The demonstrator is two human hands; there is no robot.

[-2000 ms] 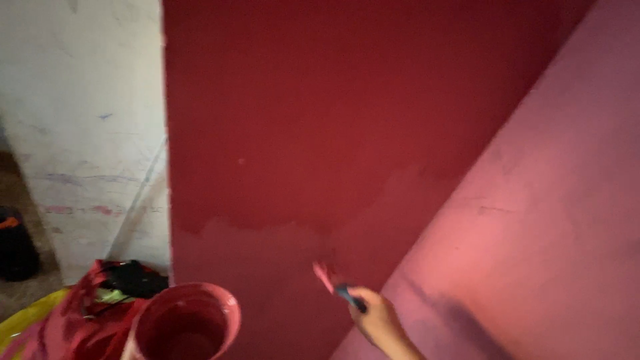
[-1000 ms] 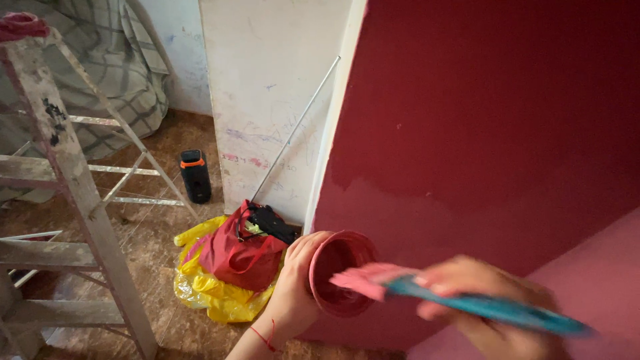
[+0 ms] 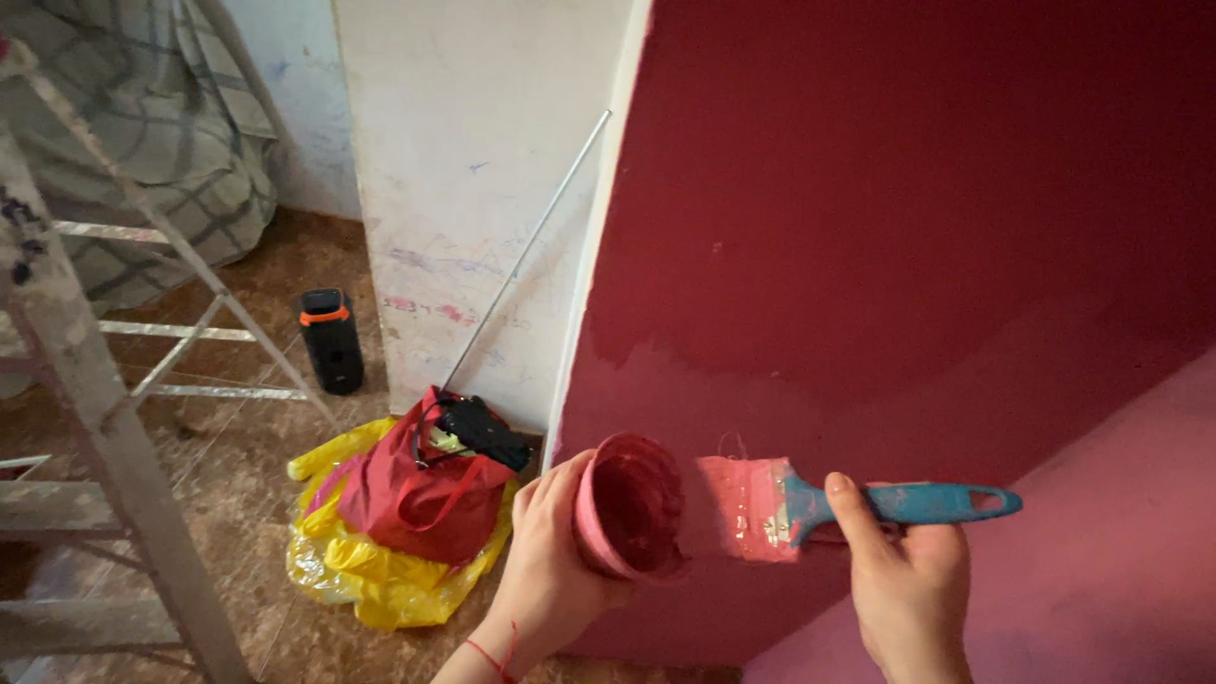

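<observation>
My left hand (image 3: pixel 556 560) is wrapped around a paint-coated cup (image 3: pixel 598 532), its mouth tilted to the right. Dark pinkish-red paint coats the inside of the cup. In my right hand (image 3: pixel 907 579) is a wide flat paintbrush with a blue handle (image 3: pixel 936 503). The brush's bristles (image 3: pixel 736 503) are loaded with pink paint and lie just right of the cup's rim. Behind them stands a wall (image 3: pixel 855 237), deep red above and a duller pinkish red lower down.
A paint-spotted stepladder (image 3: pixel 104 408) stands at left. A black speaker (image 3: pixel 332 347) with an orange band is on the brown tiled floor. Red and yellow bags (image 3: pixel 418 503) lie by the white wall (image 3: pixel 475 209), where a thin rod (image 3: pixel 532 237) leans. The adjoining wall (image 3: pixel 1092 551) is pink.
Two seconds ago the brush was near the red wall and the cup stood at lower left. One second ago the bristles were over the cup; now they are to its right.
</observation>
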